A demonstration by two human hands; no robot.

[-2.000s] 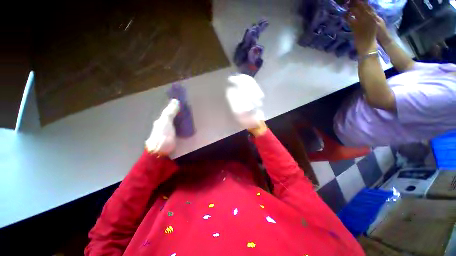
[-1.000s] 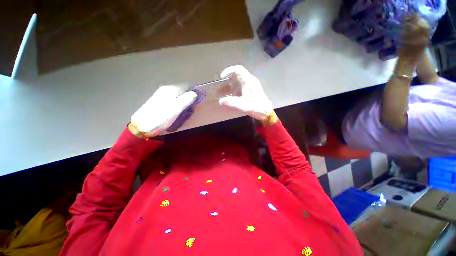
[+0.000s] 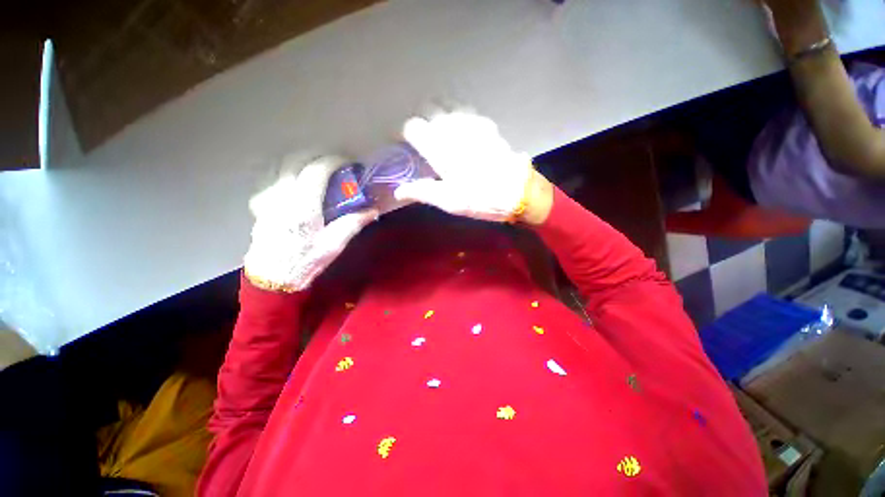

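A small purple bundle (image 3: 388,167) is held between my gloved hands at the front edge of the white table (image 3: 291,107). Its dark blue-purple end with an orange-red mark is on the left, and its paler, looped lavender strands are on the right. My left hand (image 3: 303,221), in a white knitted glove, grips the dark end with the thumb below. My right hand (image 3: 470,167), gloved the same, holds the paler end between thumb and fingers. The fingers partly hide both ends.
Brown cardboard (image 3: 165,49) lies at the upper left beside a thin pale upright strip (image 3: 46,102). Clear film (image 3: 24,301) is at the left edge. A person's forearm (image 3: 836,102) is at the upper right. A blue item (image 3: 757,335) and cartons (image 3: 825,388) are at lower right.
The bundle now shows its orange-red mark and loops, with both hands on its ends. The view has shifted, so the loose purple goods at the right have left the picture and film shows at left.
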